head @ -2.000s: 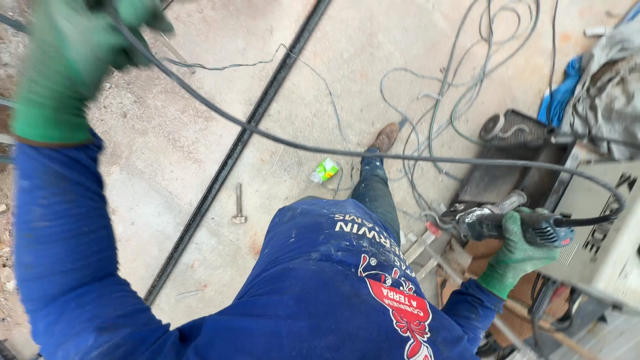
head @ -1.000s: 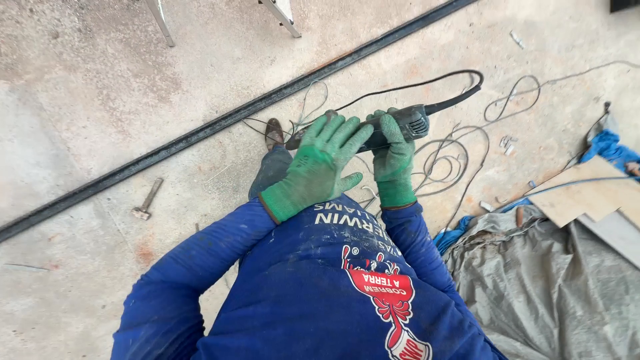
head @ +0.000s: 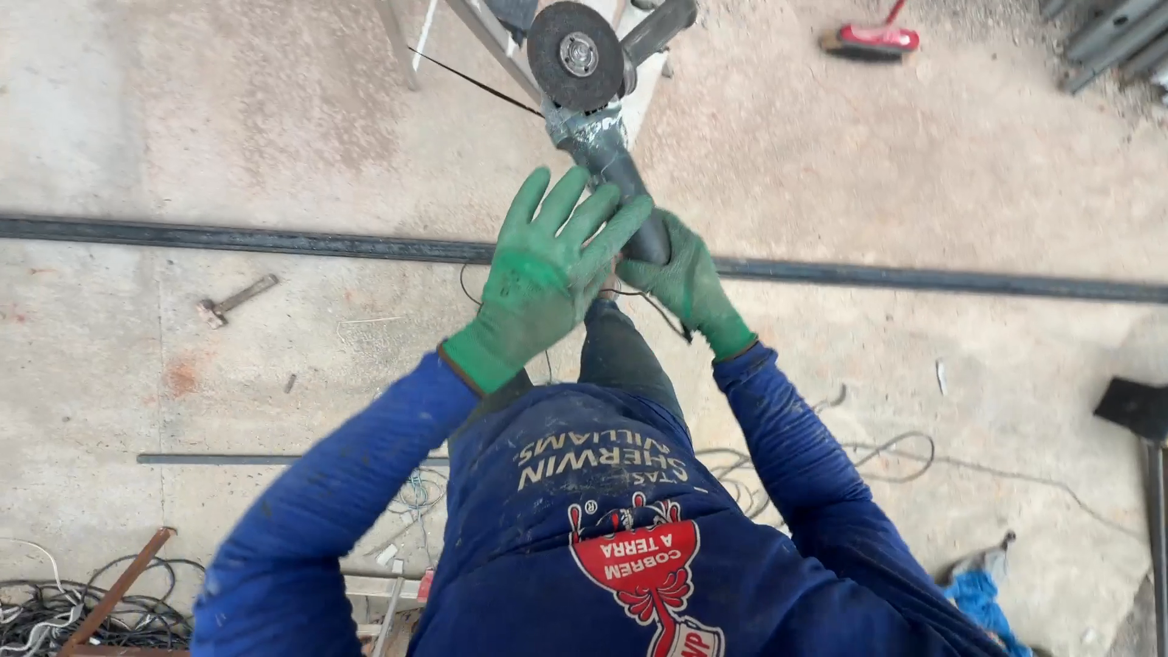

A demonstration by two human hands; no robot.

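An angle grinder (head: pixel 610 155) is in front of me at the top centre, its dark disc (head: pixel 577 57) facing up and a side handle (head: pixel 659 29) sticking out to the right. My right hand (head: pixel 680 274), in a green glove, grips the rear of the grinder's body. My left hand (head: pixel 547 260), gloved the same way, lies against the left side of the body with its fingers spread; whether the thumb side presses on it is hard to tell. A long dark metal bar (head: pixel 347 245) runs across the floor beyond my feet, below both hands.
A hammer (head: pixel 235 301) lies on the concrete at left. Metal legs (head: pixel 497 46) stand behind the grinder. A red broom head (head: pixel 871 41) is at upper right. Cables coil at lower left (head: pixel 119 602) and right (head: pixel 899 456). A thinner bar (head: pixel 219 459) lies nearer me.
Two seconds ago my left hand was raised by the cable, away from the grinder; now it is at the grinder's body. The grinder has swung to point forward. The view has turned considerably.
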